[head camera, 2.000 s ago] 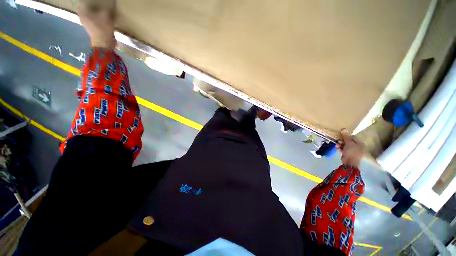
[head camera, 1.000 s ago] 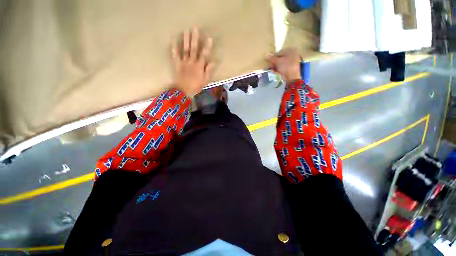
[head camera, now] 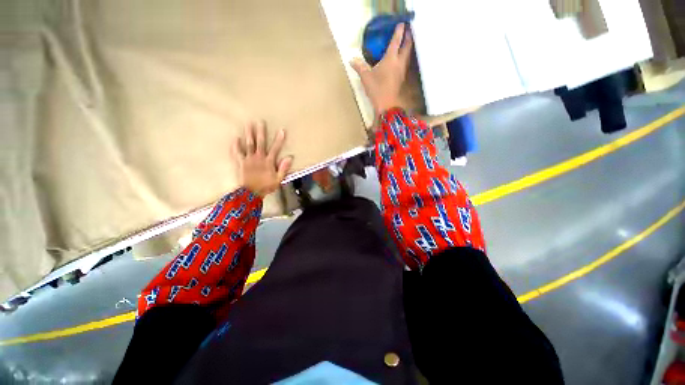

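The tan fabric [head camera: 188, 90] covers the table to the left, with long wrinkles at its left part. My left hand [head camera: 261, 162] lies flat on it near the front edge, fingers spread and holding nothing. My right hand [head camera: 387, 74] is past the fabric's end, its fingers at the near right side of the blue weight [head camera: 380, 39]. Thumb and fingers are apart; whether they grip the weight is unclear.
A white material stack [head camera: 488, 56] with tan strips on top lies right of the weight. A dark clamp-like object [head camera: 597, 99] and a blue item [head camera: 462, 137] hang below the table edge. The grey floor has yellow lines.
My right hand has let go of the fabric's corner and moved up to the blue weight. My left hand, earlier at the far left edge, now lies flat on the fabric. The view has turned rightward.
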